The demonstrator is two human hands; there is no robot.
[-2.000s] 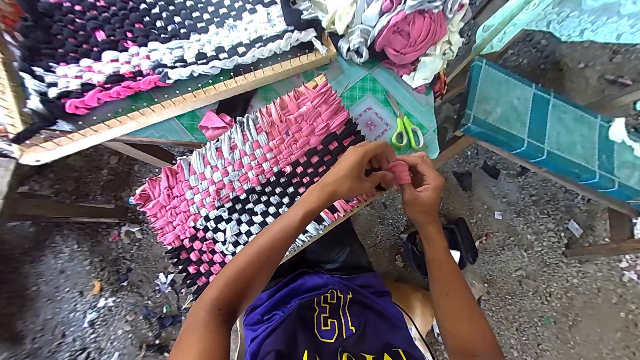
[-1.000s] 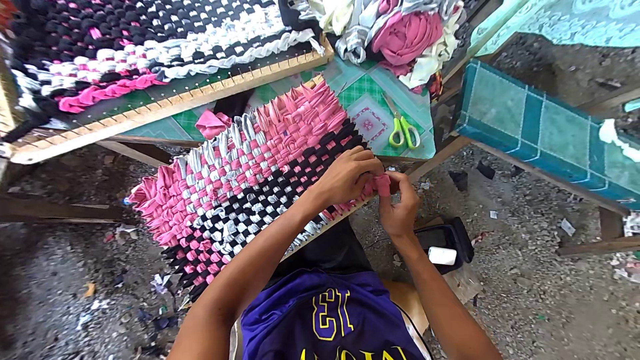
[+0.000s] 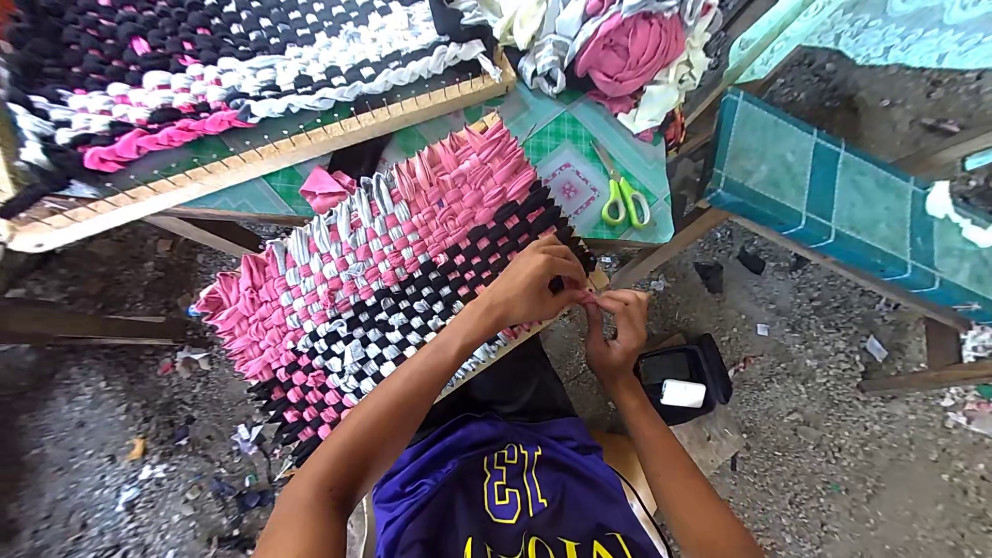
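Note:
A woven fabric-strip mat (image 3: 387,287) in pink, grey, white and black lies tilted on a nailed wooden frame across my lap, its upper part at the table's edge. At the mat's right corner, my left hand (image 3: 542,279) rests over the black strips, its fingertips pinching a small pink fabric strip (image 3: 587,297). My right hand (image 3: 618,329) grips the same strip from the right, fingertips touching those of the left. Most of the strip is hidden by the fingers.
Green-handled scissors (image 3: 626,203) lie on the table beyond my hands. A larger wooden loom frame (image 3: 287,147) with a woven mat stands at upper left. Fabric strips (image 3: 632,50) are heaped behind. A teal-covered bench (image 3: 845,198) is at right, an open black case (image 3: 709,372) below my right hand.
The pink fabric was a wider folded piece between both hands two seconds ago; now only a little shows. Both hands have come down to the mat's right corner.

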